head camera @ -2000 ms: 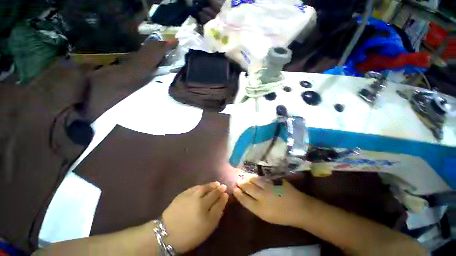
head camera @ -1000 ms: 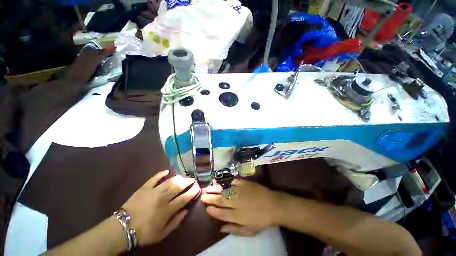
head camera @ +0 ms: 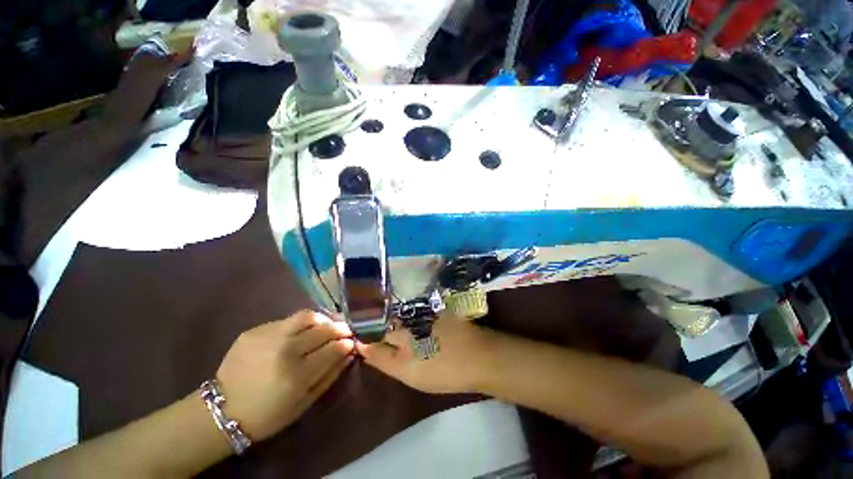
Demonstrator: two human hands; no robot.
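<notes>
A dark brown fabric panel (head camera: 159, 309) lies flat on the white table and runs under the left end of the sewing machine head (head camera: 524, 178). My left hand (head camera: 285, 374) rests on the panel with its fingertips close to the needle area. My right hand (head camera: 421, 355) reaches in from the right, its fingertips meeting the left ones at the cloth. Both hands seem to pinch the brown fabric there. The chrome take-up guard (head camera: 361, 267) stands in front of the needle and hides it, the presser foot and part of the right fingers.
Folded dark pieces (head camera: 238, 122) sit behind the head's left end. A grey post (head camera: 311, 56) with pale cord stands on the head. A pale scrap (head camera: 690, 318) lies under the arm. A tray (head camera: 800, 323) is at the right. Bags lie behind.
The view has shifted, so the machine appears larger and nearer. My hands have drawn closer together at the needle area, with the left fingers now bunched. The panel's lower edge shows more white table.
</notes>
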